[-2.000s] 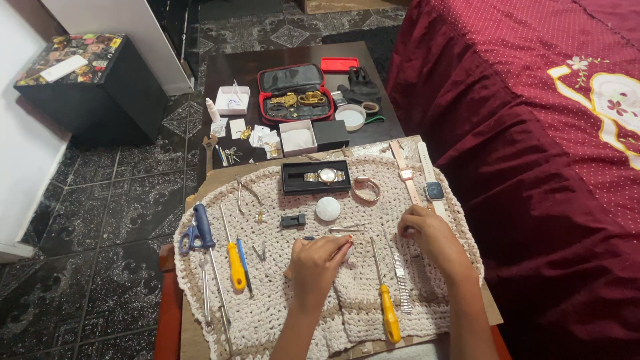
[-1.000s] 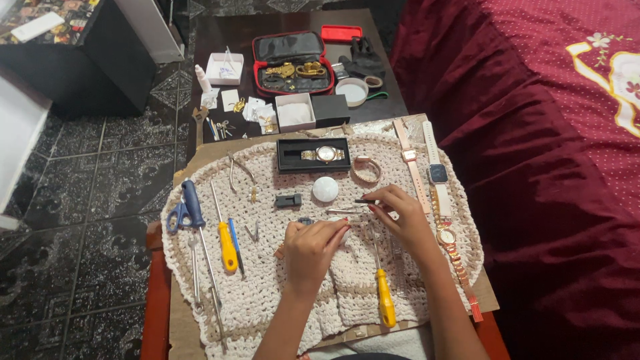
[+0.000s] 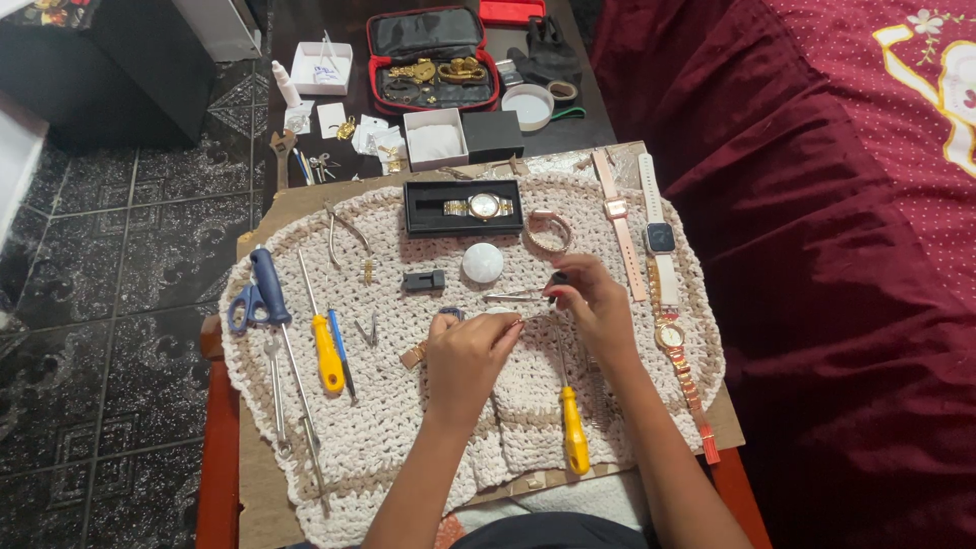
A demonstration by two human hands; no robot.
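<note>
My left hand (image 3: 469, 351) is low over the crocheted mat (image 3: 381, 427), its fingertips closed on a small reddish piece too small to name. A rose-gold link band (image 3: 414, 354) shows beside it, partly under the hand. My right hand (image 3: 595, 305) pinches a small black object (image 3: 559, 279), just right of the steel tweezers (image 3: 515, 295). Below lies a yellow-handled screwdriver (image 3: 573, 431). Above the hands are a round white disc (image 3: 483, 263), a black plastic watch-band tool (image 3: 424, 281) and a two-tone wristwatch (image 3: 483, 206) in its black box.
Pliers (image 3: 347, 229), a yellow screwdriver (image 3: 328, 354), blue-handled scissors (image 3: 248, 307) and a wrench (image 3: 276, 396) lie left. A white-strapped smartwatch (image 3: 660, 238), a pink-strapped watch (image 3: 616, 209) and a gold watch (image 3: 671, 335) lie right. Behind stand a red-edged case (image 3: 431, 91) and a white box (image 3: 435, 139).
My right hand has moved from beside the smartwatch on the right to near my left hand, and now holds a small black object. The gold watch at the right, hidden at first, shows.
</note>
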